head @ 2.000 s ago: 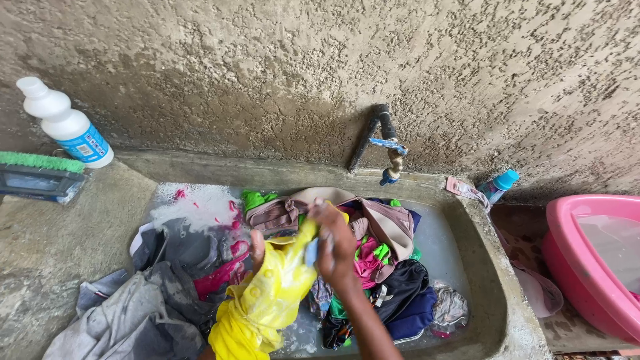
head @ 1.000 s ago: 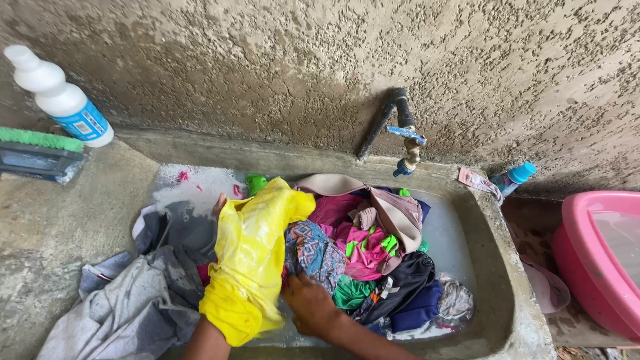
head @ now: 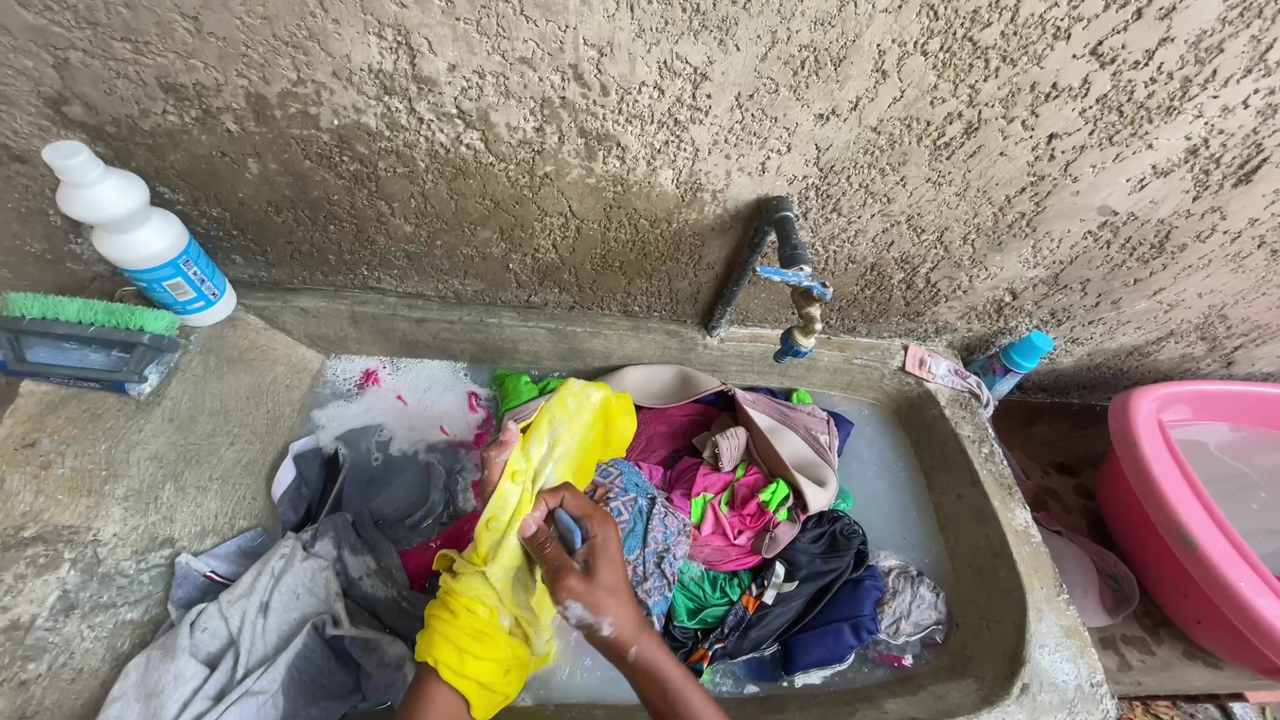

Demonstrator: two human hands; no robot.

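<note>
A wet yellow garment (head: 530, 470) with soap on it is draped over my left forearm and wrist. My left hand (head: 497, 462) is mostly hidden by the cloth; only part of it shows at the garment's left edge. My right hand (head: 585, 555) has its fingers closed around a small blue-grey object (head: 568, 530), perhaps a bar of soap, beside the yellow cloth. Below and right, a patterned blue garment (head: 645, 530), a pink and green one (head: 735, 505) and a beige bra (head: 790, 430) lie in soapy water. Grey garments (head: 290, 610) hang over the left side.
The concrete sink's right rim (head: 1040, 590) runs beside a pink basin (head: 1160, 520) of water. A tap (head: 800, 310) juts from the rough wall. A white bottle (head: 150, 240) and a green-bristled brush (head: 90, 335) stand at left; a blue-capped bottle (head: 1010, 365) is behind the right corner.
The right hand has come up from the pile of clothes to the yellow garment. The yellow cloth stays over the left forearm, its upper part now more stretched out.
</note>
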